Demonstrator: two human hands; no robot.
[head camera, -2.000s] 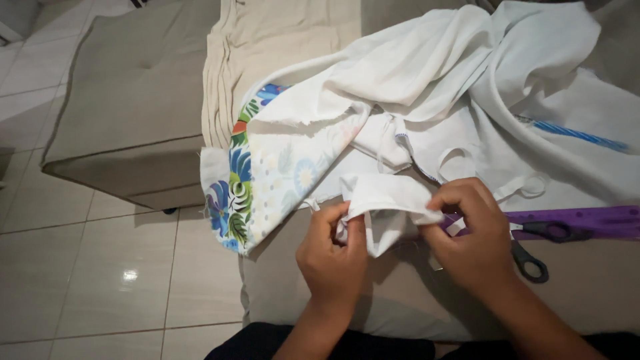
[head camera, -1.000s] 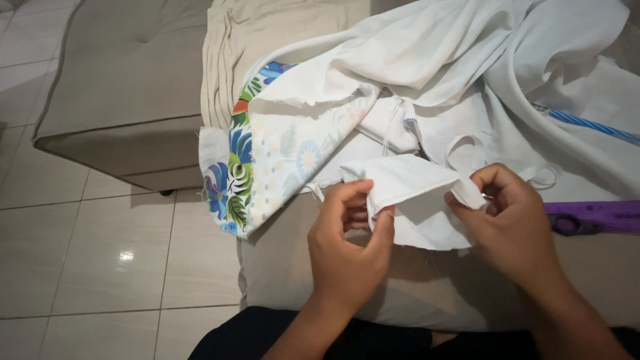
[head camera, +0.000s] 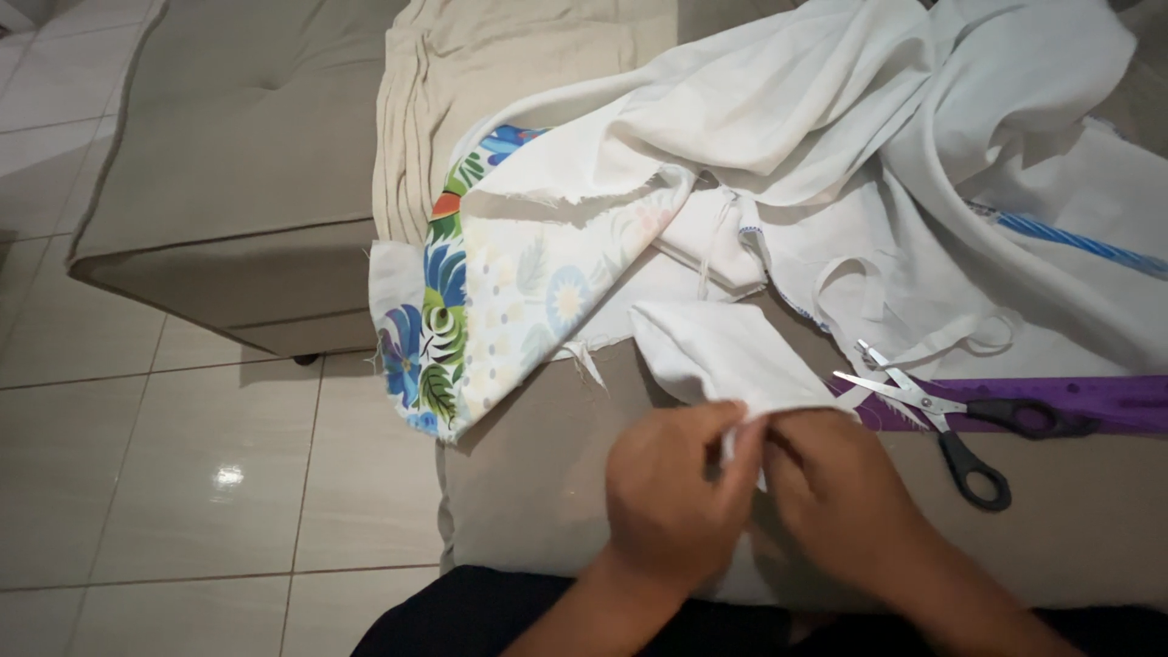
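My left hand (head camera: 680, 493) and my right hand (head camera: 826, 484) are side by side, nearly touching, and both pinch the near edge of a small white fabric piece (head camera: 730, 351). The piece spreads away from my fingers above the sofa seat; my knuckles hide part of its edge. Just right of my right hand, black-handled scissors (head camera: 926, 403) lie with their blades apart over a purple ruler (head camera: 1049, 397). Beyond the piece lies a large heap of white cloth (head camera: 803, 100), with a floral printed fabric (head camera: 447, 310) folded at its left side.
A beige cushioned seat (head camera: 493, 520) carries the cloth. At the left is a padded ottoman (head camera: 246, 128) on a tiled floor (head camera: 201, 484). Beige gathered cloth (head camera: 547, 46) lies at the back. A blue twisted pen-like object (head camera: 1081, 242) rests on white fabric at the right, near narrow white strips (head camera: 967, 336).
My hands have come closer together and nearer to my body, still on the small white piece. The scissors, largely hidden a second ago, show fully.
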